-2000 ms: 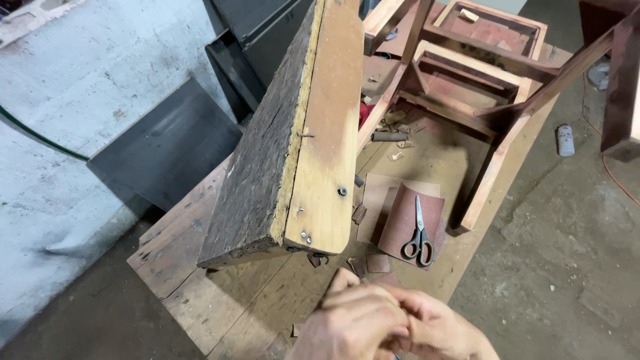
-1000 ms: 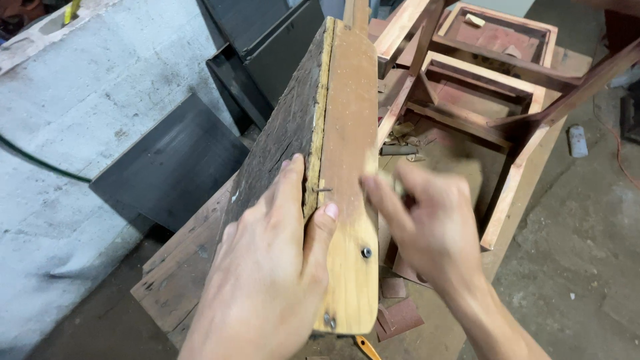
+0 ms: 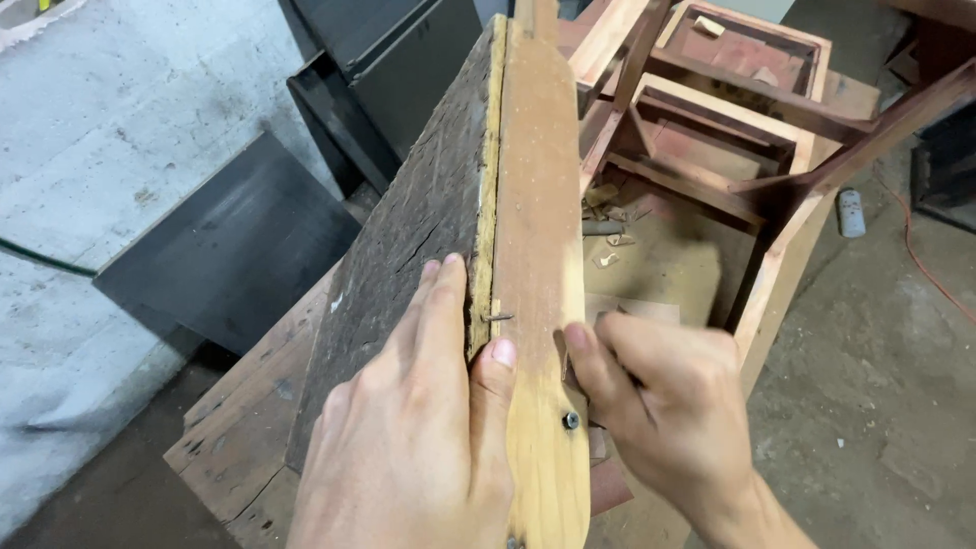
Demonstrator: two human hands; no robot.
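Observation:
A pale wooden board [image 3: 537, 191] with a rounded end stands against a dark, rough wooden block [image 3: 427, 183]. My left hand [image 3: 412, 427] lies spread over the block's dark face, its thumb on the seam beside a nail [image 3: 499, 316]. At the board's right edge, my right hand [image 3: 671, 389] has curled fingers with the thumb against the edge; a thin brown piece, perhaps sandpaper, shows under the thumb. A bolt head [image 3: 570, 420] sticks out of the board below the thumbs. Red-brown sandpaper [image 3: 612, 488] lies partly hidden under the right hand.
Wooden frames [image 3: 801, 145] rest on the worktable [image 3: 236, 457] at the upper right, with scraps and a dark rod [image 3: 602, 228] beside them. Dark panels [image 3: 229, 244] lean by the left wall. A pale can-like object [image 3: 850, 213] and a cord [image 3: 919, 259] lie on the floor.
Two seconds ago both hands were together below the board; since then the left has moved onto the block and the right to the board's edge. The scissors seen earlier are out of sight.

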